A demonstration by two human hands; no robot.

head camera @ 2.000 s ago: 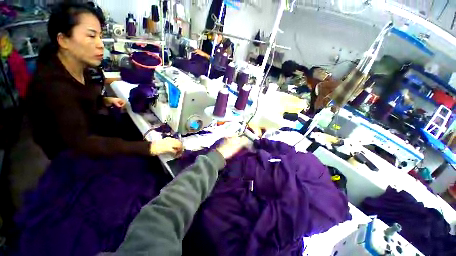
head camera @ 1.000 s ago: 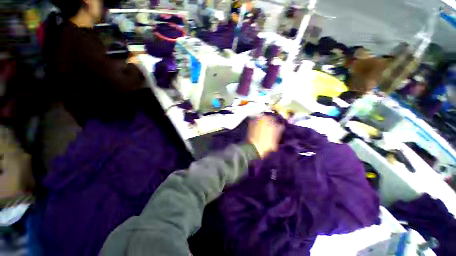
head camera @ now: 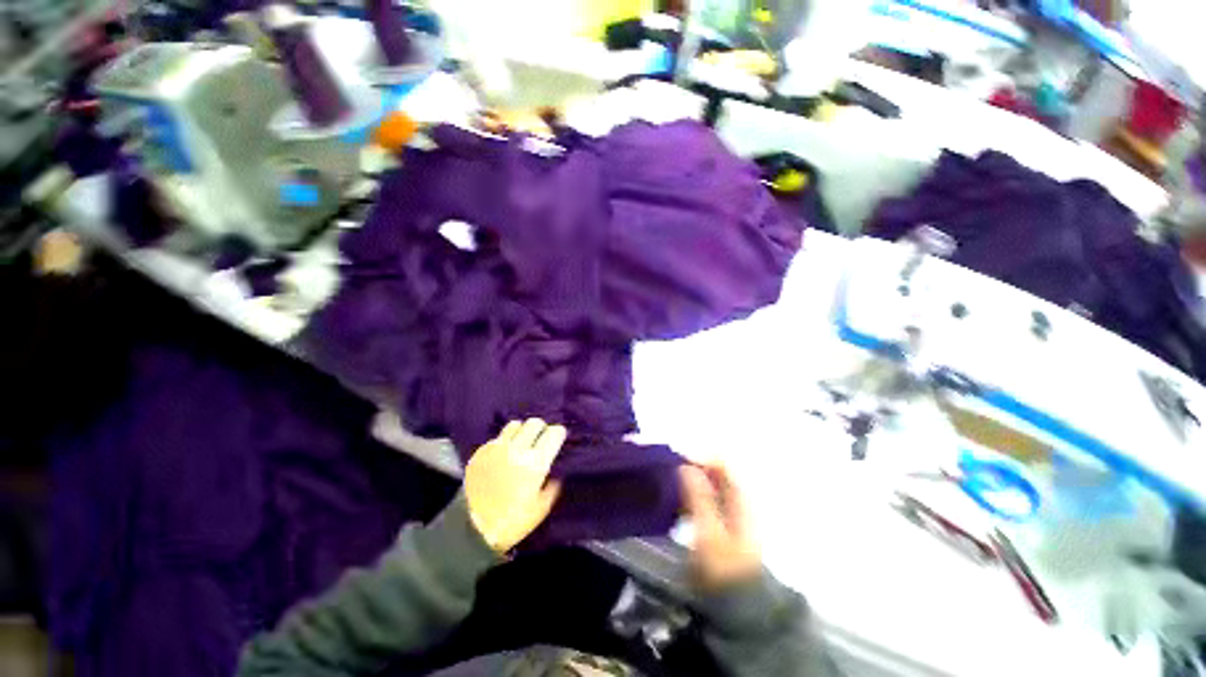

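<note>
A dark purple garment [head camera: 529,251] lies heaped on the white table, with small white tags on it. Its near end is stretched between my hands at the table's front edge. My left hand [head camera: 513,484] is on the left side of this end, fingers on the cloth. My right hand [head camera: 718,525], blurred, grips the right end of the same piece. The sewing machine head [head camera: 979,331] stands to the right of the cloth, and the cloth is apart from the needle area.
Red-handled snips [head camera: 1021,575] and light-blue loop-handled scissors [head camera: 999,485] lie at the right. More purple cloth [head camera: 1045,238] lies behind the machine. Another purple heap [head camera: 199,503] is at lower left. A white-and-blue machine [head camera: 238,132] and thread cones [head camera: 311,73] are at upper left.
The view has swung down and right. My left hand has come back from the far side of the heap to its near end. My right hand has come into view, holding the cloth.
</note>
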